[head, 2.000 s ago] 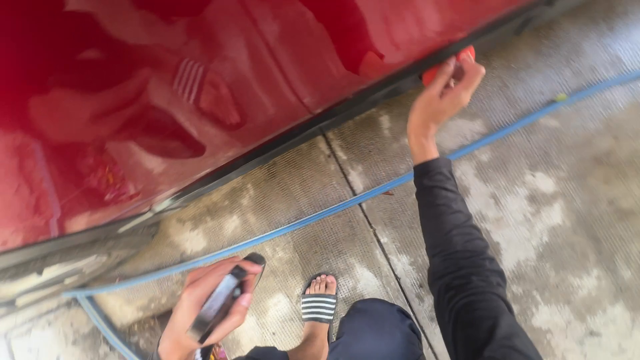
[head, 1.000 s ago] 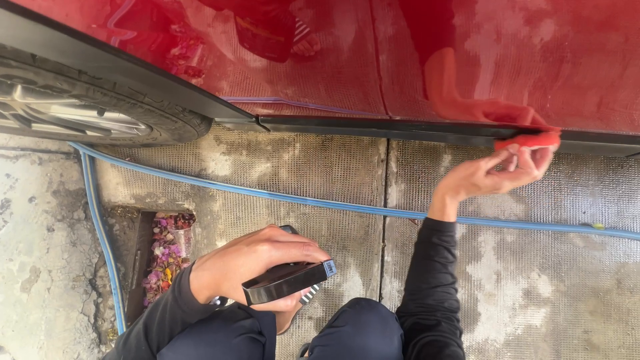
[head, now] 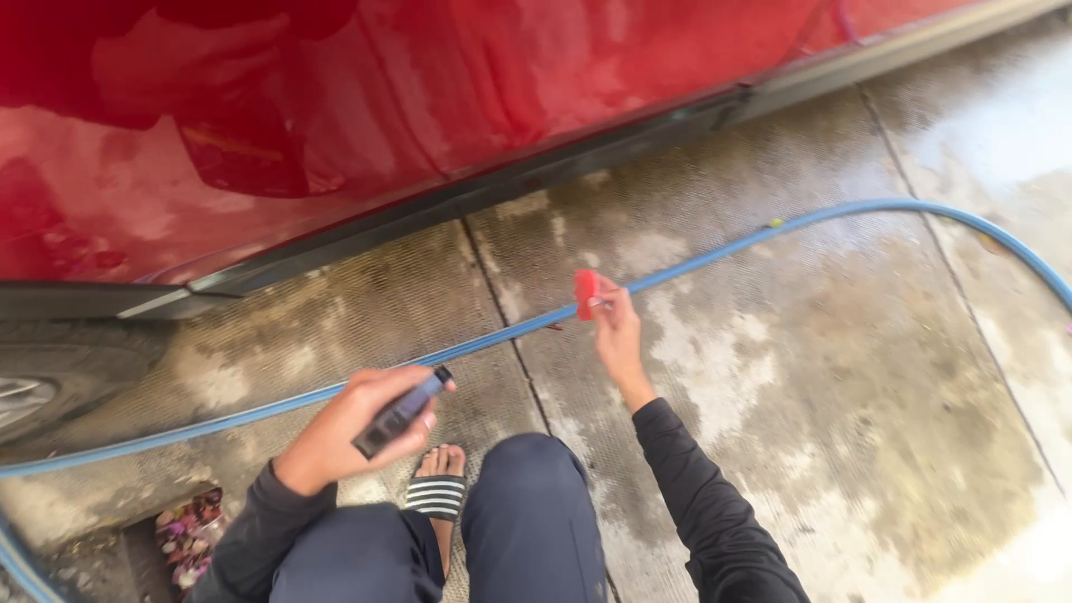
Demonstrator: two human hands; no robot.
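Note:
My left hand [head: 360,431] is closed around a small dark bottle [head: 402,412], tilted, above the concrete by my knees. Between the fingers of my right hand [head: 618,331] is a red applicator pad [head: 586,295], held over the blue hose and apart from the car. The car's glossy red door [head: 377,100] spans the top of the view, with a black sill trim [head: 536,176] along its lower edge. Whether the pad is foam or cloth I cannot tell.
A blue hose [head: 712,251] runs across the textured concrete floor [head: 754,368] between me and the car. The car's wheel [head: 75,368] is at the left. Fallen petals [head: 188,536] lie in a recess at the lower left. My sandalled foot [head: 437,486] rests near my knees.
My right hand, with the red pad, has come away from the car's black sill trim toward me. The bottle stays in my left hand. The view has turned.

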